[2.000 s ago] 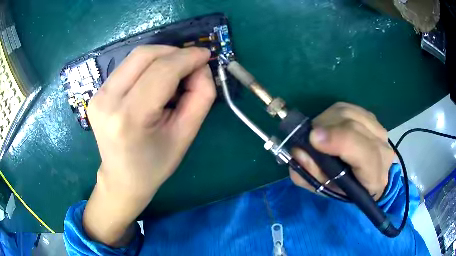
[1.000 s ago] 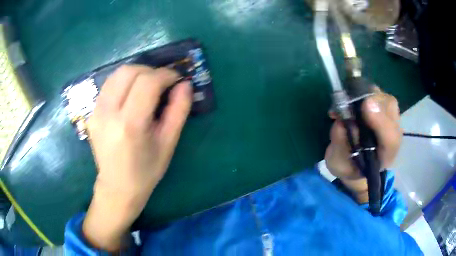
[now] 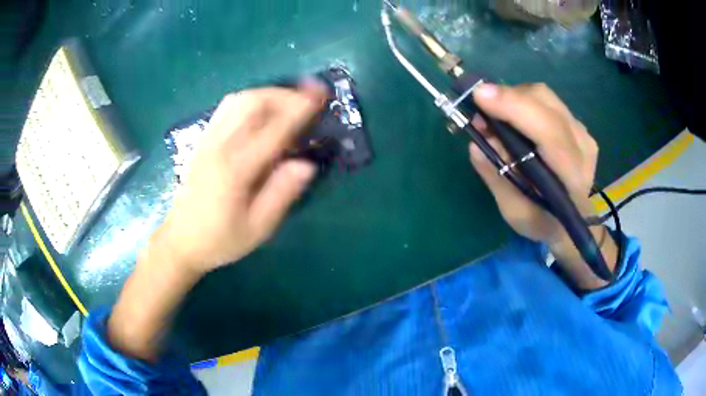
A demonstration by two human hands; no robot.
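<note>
The phone assembly (image 3: 352, 147) lies open-backed on the green bench, partly hidden under my left hand. Its blue-and-silver sub-board (image 3: 346, 100) shows at the right end and the silver-white main board (image 3: 184, 145) at the left end. My left hand (image 3: 240, 170) is blurred over the phone's middle, thumb and fingers apart, with nothing visible between them. My right hand (image 3: 534, 155) grips the soldering iron (image 3: 534, 174) by its black handle. The iron's barrel and guide tube point up and left, above and right of the phone, clear of it.
The cream component tray (image 3: 66, 151) lies at the left. Part of the brown round pot (image 3: 546, 9) shows at the top edge. A clear plastic-like item (image 3: 628, 39) is at the top right. The bench's edge carries yellow tape (image 3: 650, 174). A black cable runs off right.
The iron moved from the sub-board to beside the brown pot, and is now back leftward, off the phone. My left hand's fingers have spread from a pinch. The view has shifted, showing more tray.
</note>
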